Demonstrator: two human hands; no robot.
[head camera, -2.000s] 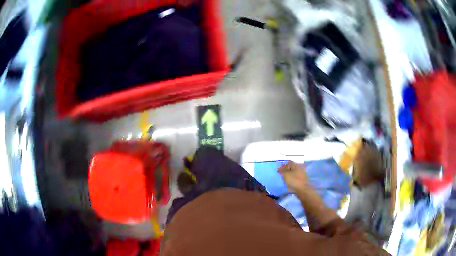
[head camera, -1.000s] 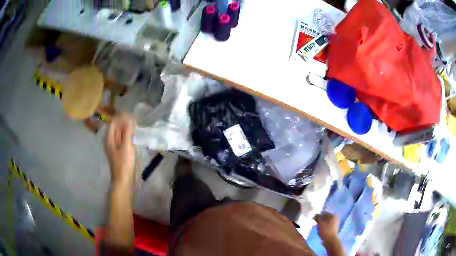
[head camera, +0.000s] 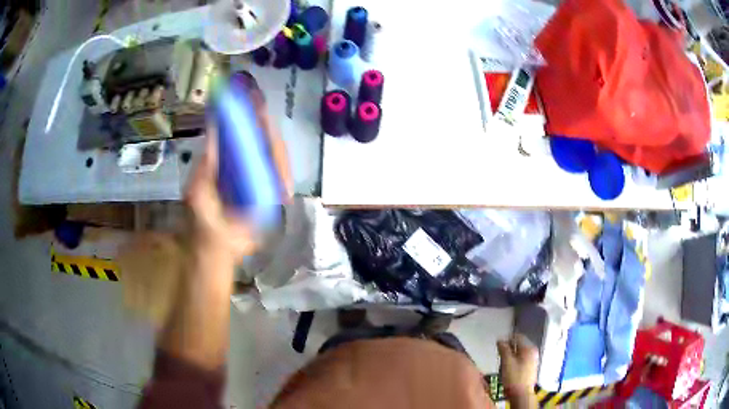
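Note:
A blue thread cone (head camera: 246, 152) with a greenish end is in my left hand (head camera: 220, 216), raised over the front of a neighbouring machine table on the left. My fingers wrap around its sides and lower end; the cone and hand are blurred. My right hand (head camera: 519, 363) is low at the right, beside a dark grey block-like thing (head camera: 531, 326); its fingers look curled, but whether it holds anything is unclear.
Several thread cones (head camera: 365, 120) stand on the white table (head camera: 432, 172). A machine (head camera: 152, 88) is at the left. Red cloth (head camera: 623, 88) lies at the right. Black plastic-wrapped goods (head camera: 400, 252) and a white bin (head camera: 551, 351) of blue cloth are below the table edge.
The view has swung from the red crate and stool to the tables. My left hand has come into view and risen, now with the blue cone in it. My right hand has left the bin.

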